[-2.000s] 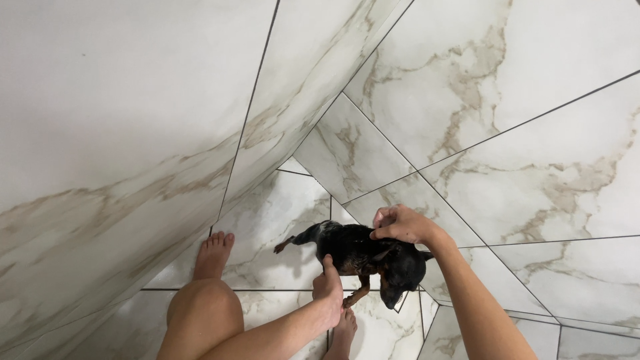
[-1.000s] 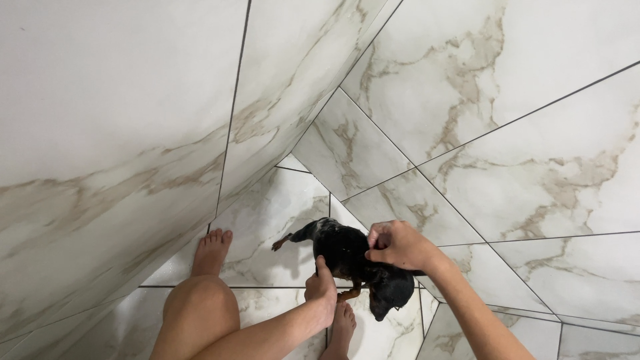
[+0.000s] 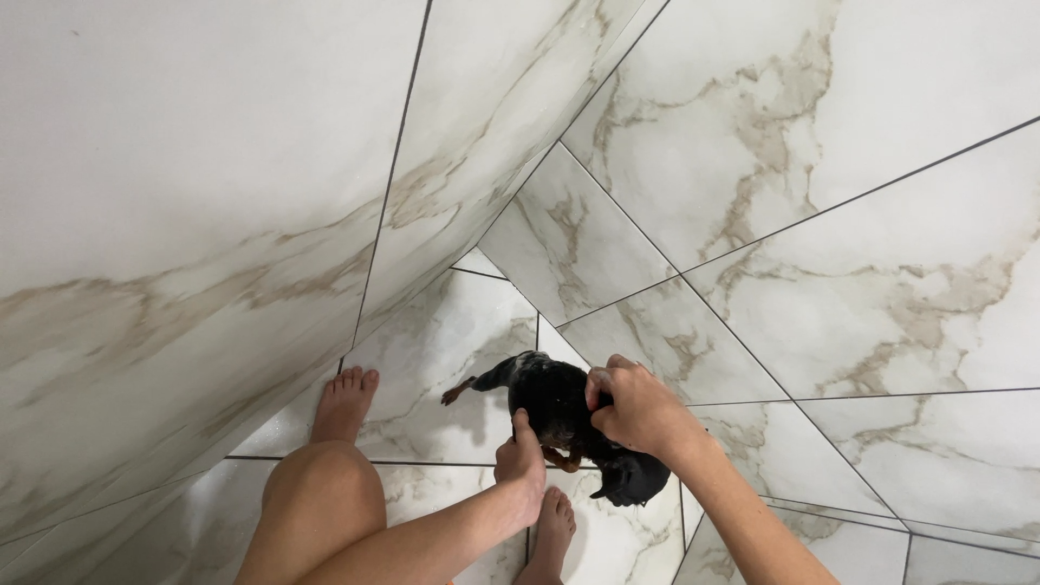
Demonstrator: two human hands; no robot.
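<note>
A small black dog with tan paws (image 3: 552, 398) stands on the tiled floor between my hands, its head low at the lower right and whitish lather on its rump. Against its near flank rests my left hand (image 3: 522, 459), thumb up on the body and the other fingers hidden beneath. My right hand (image 3: 638, 402) lies on the dog's upper back near the neck, fingers curled into the wet coat, with some lather on them.
Marble-look tiled walls (image 3: 796, 203) rise on the right and left (image 3: 203, 203) and meet in a corner beyond the dog. My bare feet (image 3: 345, 406) stand on the glossy floor tiles (image 3: 431, 431), one either side below the dog.
The dog's head has dropped and turned downward. My right hand stays at the neck and upper back, its fingers now curled more tightly. My left hand remains at the dog's flank.
</note>
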